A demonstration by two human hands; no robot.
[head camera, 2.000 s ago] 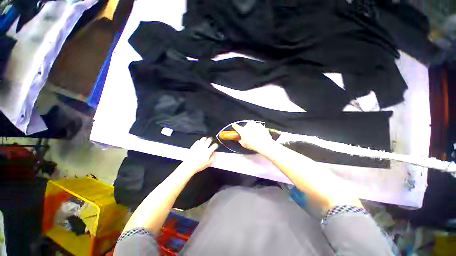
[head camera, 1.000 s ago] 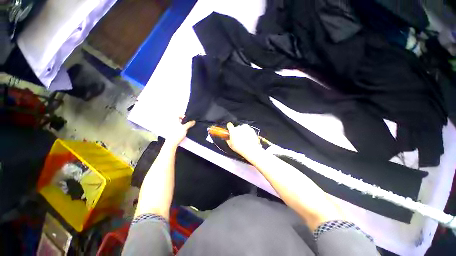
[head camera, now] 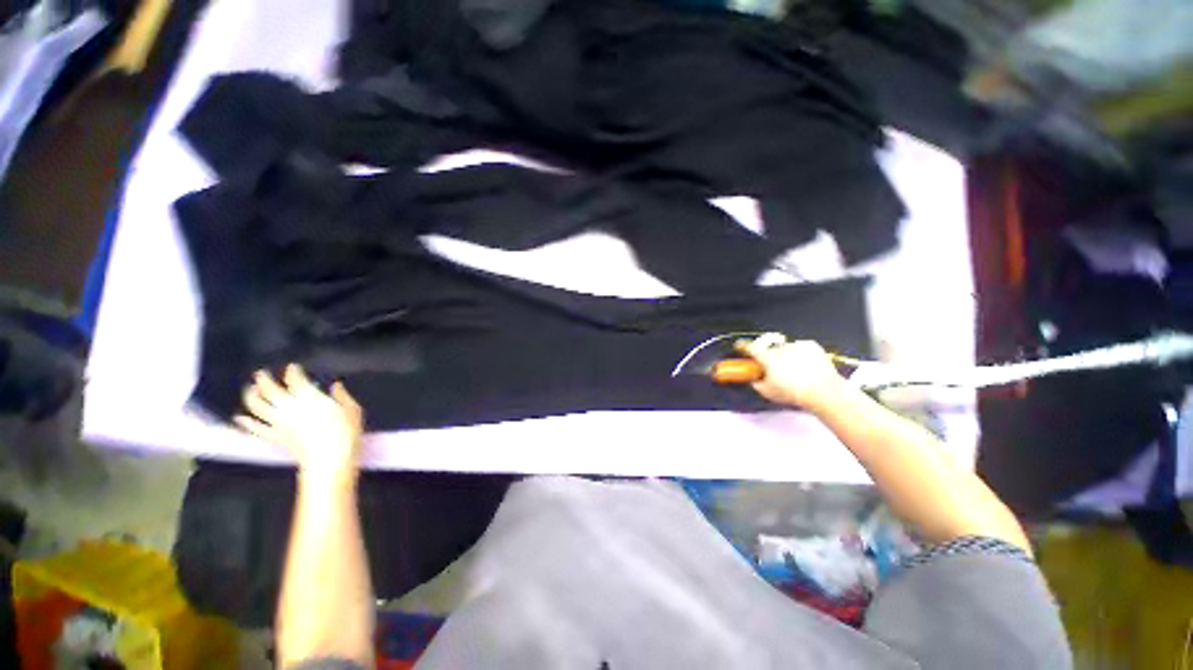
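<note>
Black trousers (head camera: 523, 347) lie flat along the near edge of the white-covered pressing table (head camera: 654, 452). My left hand (head camera: 304, 416) rests with spread fingers on the near edge of the wider part at the left. My right hand (head camera: 792, 372) is closed around the orange-brown handle of the steam iron (head camera: 737, 372), over the leg towards its right end. The iron's soleplate is dark and hard to tell from the cloth. The white steam hose (head camera: 1014, 372) runs from behind my right hand to the right, past the table edge.
A pile of black garments (head camera: 628, 98) covers the far side of the table. Black cloth (head camera: 432, 530) hangs below the near edge. A yellow crate (head camera: 98, 596) stands on the floor at the lower left. Bluish-white items (head camera: 824, 543) lie below the table at the right.
The iron and my right hand have moved right along the leg. My left hand has opened out flat at the left part of the trousers. The view has turned and appears blurred.
</note>
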